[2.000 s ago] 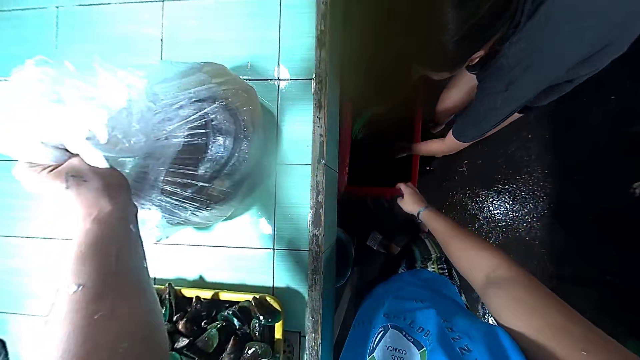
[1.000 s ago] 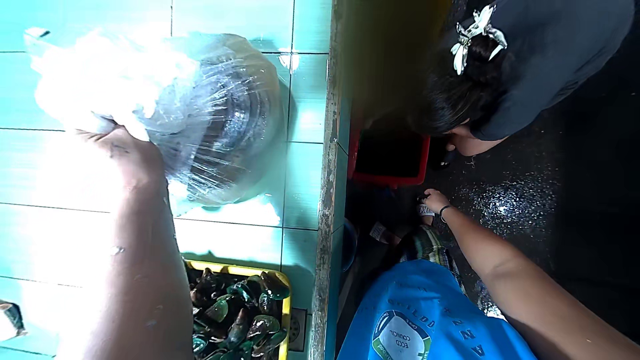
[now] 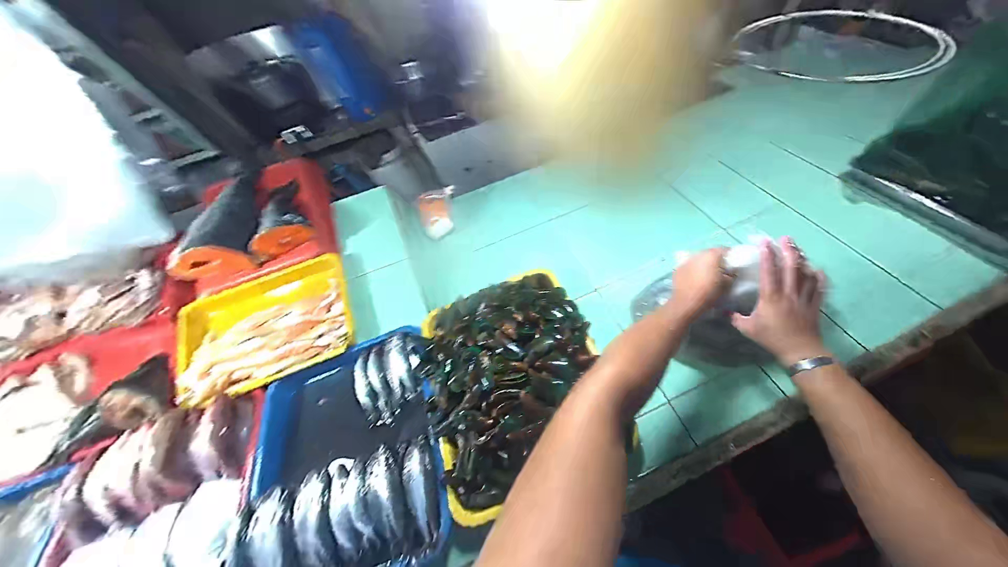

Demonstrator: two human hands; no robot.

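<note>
A filled clear plastic bag rests on the green tiled counter, near its front edge; its contents are blurred. My left hand grips the gathered upper part of the bag. On the bag's right side lies my right hand, its fingers spread and a bracelet on the wrist. Left of the bag, partly behind my left forearm, stands a yellow tray heaped with green mussels.
A blue tray of silvery fish, a yellow tray of pale strips and cut fish on red lie left. A netted container stands right. A blurred yellow object hangs overhead.
The view has swung widely, now showing the fish trays. My right hand, earlier away from the bag over the floor side, is now at the bag. My left hand still grips it.
</note>
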